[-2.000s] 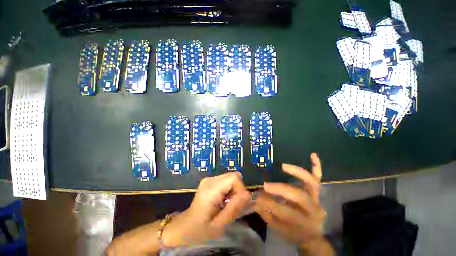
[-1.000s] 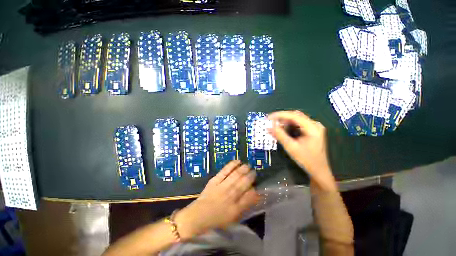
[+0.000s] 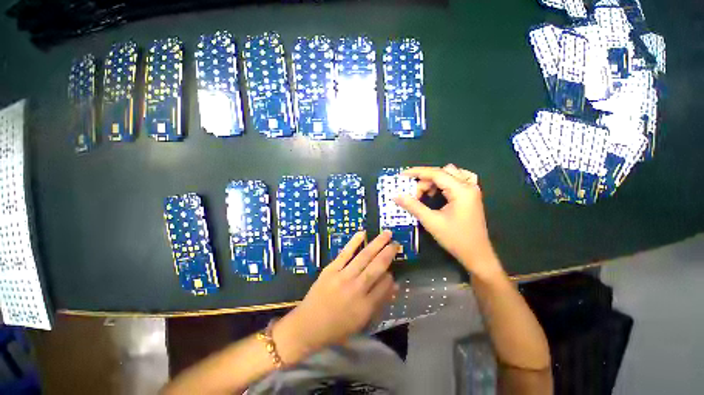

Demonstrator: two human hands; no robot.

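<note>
A white dotted dome sheet (image 3: 392,202) lies over the upper part of the rightmost blue board (image 3: 405,241) in the front row. My right hand (image 3: 451,212) pinches the sheet's right edge at the board's top right. My left hand (image 3: 351,281) has its fingertips on the lower part of that board and near the board (image 3: 345,208) beside it. A clear dotted liner (image 3: 421,297) sticks out by my left hand at the table edge; its grip is partly hidden. More bare boards (image 3: 298,220) stand to the left.
A back row of blue boards (image 3: 266,85) lies behind. A loose pile of domed boards (image 3: 587,146) is at the right. A white dome sheet stack (image 3: 19,224) is at the left edge. Black trays (image 3: 100,15) are at the back. A dark stack (image 3: 579,332) stands below the table edge.
My hands have parted since the first frame. My right hand has brought a dome sheet onto the rightmost front board, and the sheet now lies flatter along it. My left hand has moved up to the board.
</note>
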